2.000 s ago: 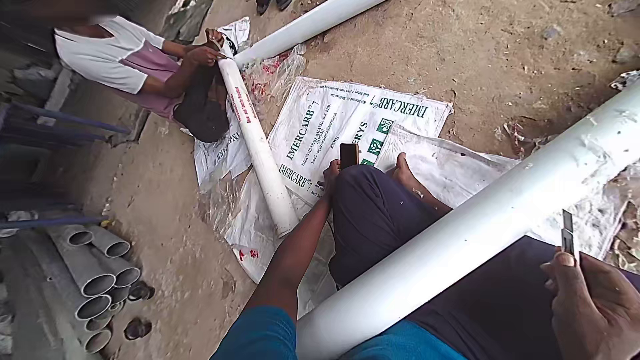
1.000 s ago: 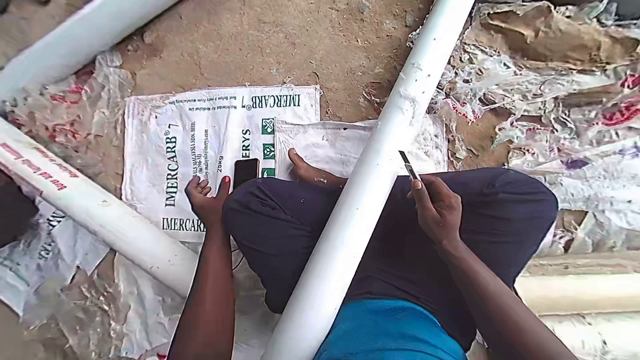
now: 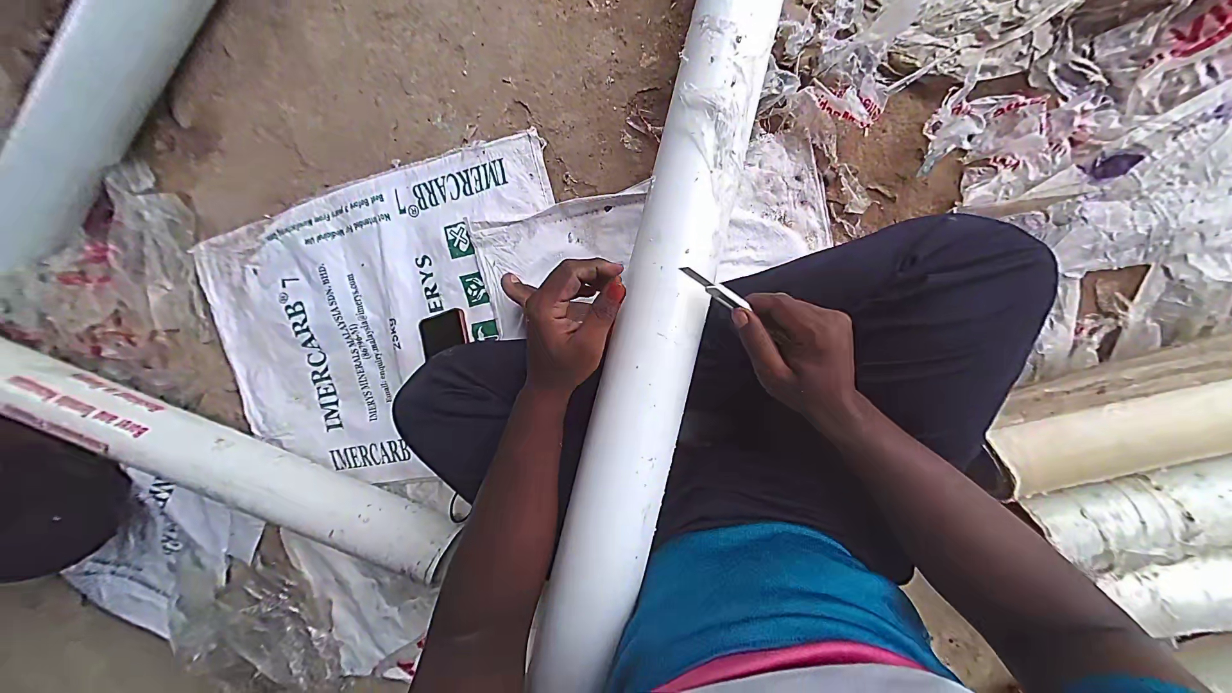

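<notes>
A long white plastic pipe (image 3: pixel 654 346) runs across my lap, from the bottom of the view to the top. My right hand (image 3: pixel 794 356), at the pipe's right side, grips a utility knife (image 3: pixel 717 291); its thin dark blade points up and left over the pipe. At the left edge of the pipe is my left hand (image 3: pixel 573 327), its fingers curled with a gap between thumb and forefinger. One fingertip looks red. Nothing can be seen in that hand, and whether it touches the pipe is unclear. Cut marks or film scraps show on the pipe's upper part.
A smartphone (image 3: pixel 444 332) lies on a printed white sack (image 3: pixel 356 289) beside my left knee. Another white pipe with red print (image 3: pixel 231 472) slants at the left, and a thicker pipe (image 3: pixel 96 106) is at upper left. Torn plastic film (image 3: pixel 1088 173) and several pipes (image 3: pixel 1136 443) lie at right.
My left hand has moved from beside the phone to the left side of the pipe. My right hand still holds the knife near the pipe. The view has turned downward since the oldest frame.
</notes>
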